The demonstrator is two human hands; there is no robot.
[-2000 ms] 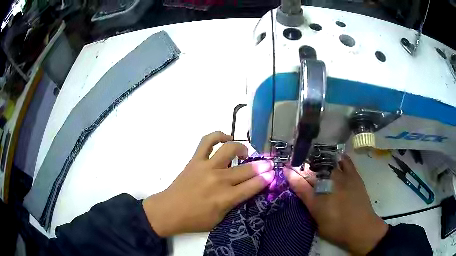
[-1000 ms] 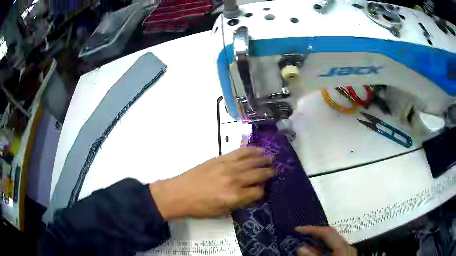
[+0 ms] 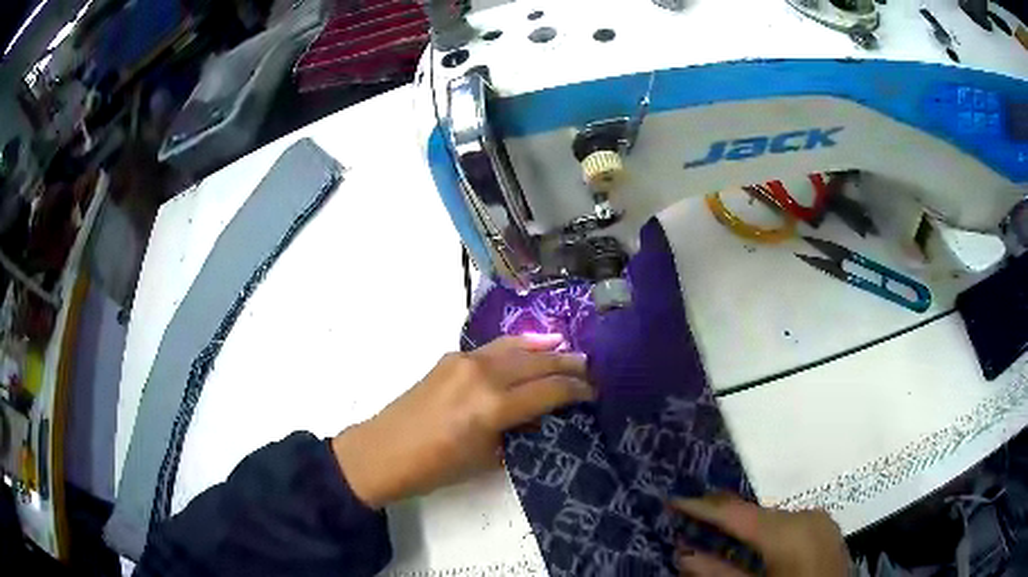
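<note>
The patterned navy fabric point(image 3: 603, 485) lies under the head of the white sewing machine point(image 3: 733, 141) and looks purple in the lamp light. My left hand point(image 3: 451, 411) presses on its left part with the fingertips just in front of the needle area. My right hand point(image 3: 767, 541), cut off by the bottom edge, holds the fabric's lower right part between thumb and fingers. The presser foot point(image 3: 541, 282) is mostly hidden behind the head's metal parts. A stack of grey curved panels point(image 3: 226, 293) lies on the left of the table.
Blue-handled thread snips point(image 3: 874, 278) lie right of the needle area. Behind them are red point(image 3: 803, 203) and yellow-orange point(image 3: 746, 223) loop handles. A dark piece point(image 3: 998, 327) lies at the right edge. A grey bin point(image 3: 242, 101) and red striped cloth point(image 3: 361, 43) are beyond the table.
The fabric now spreads wider under the head, with more patterned face showing and a part reaching up on the right. My right hand has moved slightly right; my left hand stays on the fabric.
</note>
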